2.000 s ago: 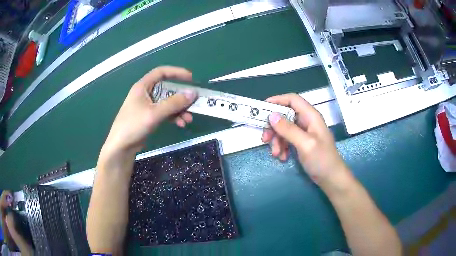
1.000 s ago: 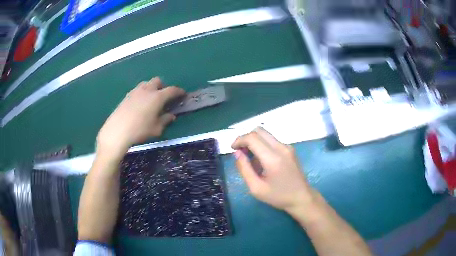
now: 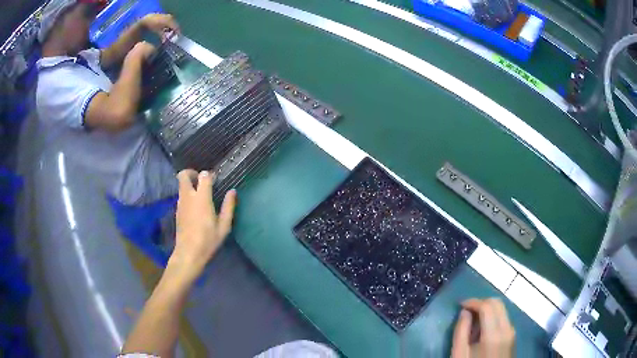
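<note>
My left hand (image 3: 200, 220) is at the near edge of a stack of ribbed grey fixture bars (image 3: 227, 119). Its fingers are apart and the fingertips are at the stack's near corner; I cannot tell if they touch it. My right hand (image 3: 483, 330) is at the bottom right with curled fingers, near the parts tray's right corner; whether it holds a small part cannot be seen. The black parts tray (image 3: 387, 241) is full of small shiny rings. A single grey fixture bar (image 3: 487, 204) with a row of seats lies on the green surface behind the tray.
Another fixture bar (image 3: 304, 100) lies behind the stack. Another worker (image 3: 105, 98) is at the upper left, hands on parts. A blue bin (image 3: 482, 24) stands at the far side. White strips (image 3: 328, 140) run along the bench. The machine frame (image 3: 601, 314) is at the lower right.
The view has swung left. The bar first held in both hands, then under my left hand, now lies released behind the tray. My left hand has moved to the stack.
</note>
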